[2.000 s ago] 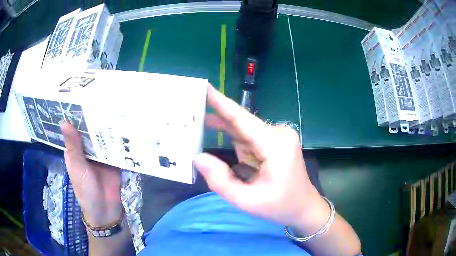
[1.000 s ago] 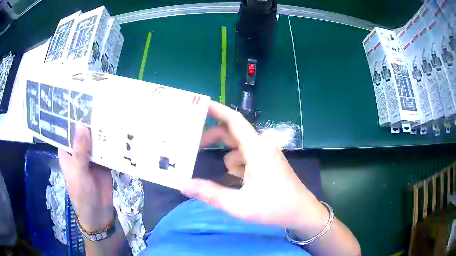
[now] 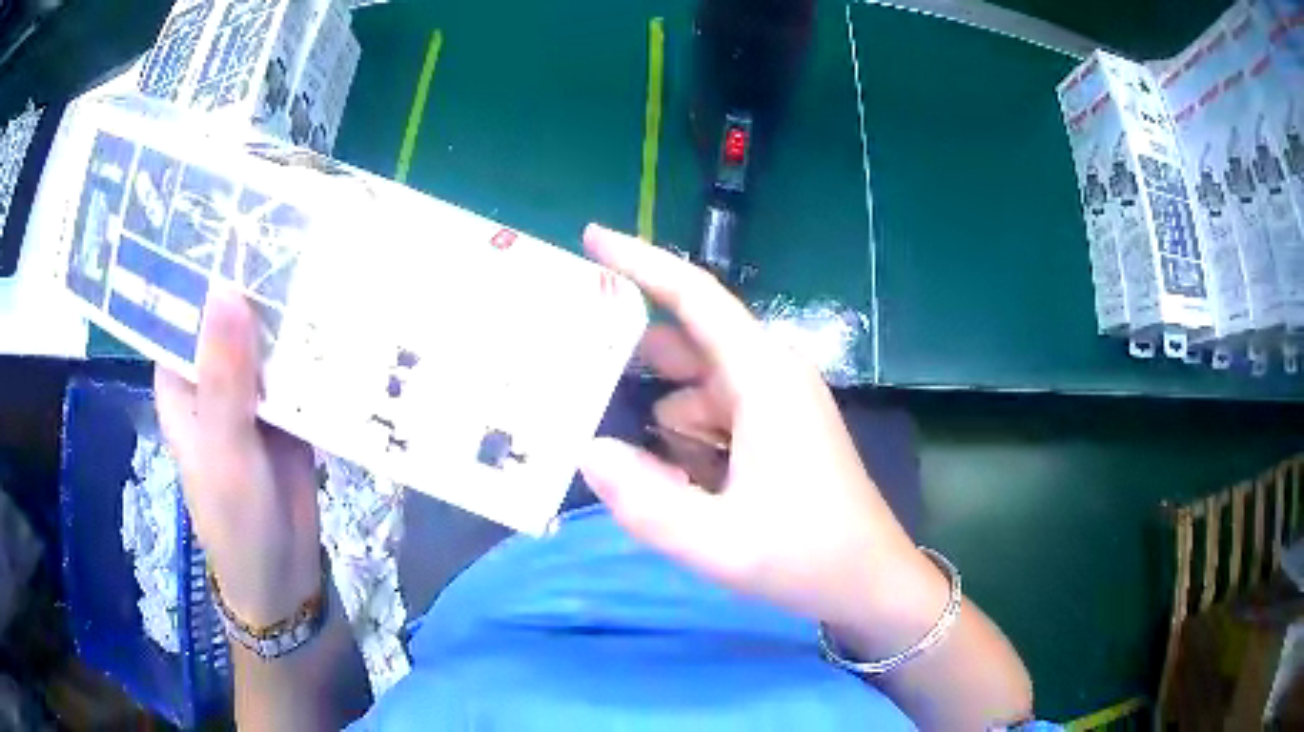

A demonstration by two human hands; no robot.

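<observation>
A long white retail carton (image 3: 429,343) with blue-grey photo panels and small black product pictures is held above my lap, tilted down to the right. My left hand (image 3: 236,415) grips its left part from below, thumb on the photo panels. My right hand (image 3: 744,443) is at the carton's right end, thumb and forefinger apart around the end edge, other fingers curled. Whether the curled fingers hold something small cannot be told. A heap of shiny clear pieces (image 3: 818,332) lies at the bench edge behind my right hand.
A black tool (image 3: 735,157) with a red switch stands mid-bench. White cartons (image 3: 1144,215) lean in a row at right. More cartons (image 3: 250,65) stand at back left. A blue basket (image 3: 100,572) with crumpled white pieces is below left. A slatted wooden thing (image 3: 1241,551) is at lower right.
The carton has tilted further, its right end lower and shifted slightly right. My right thumb and forefinger have moved a little right with it. The whole view has shifted, with bench things higher in the picture.
</observation>
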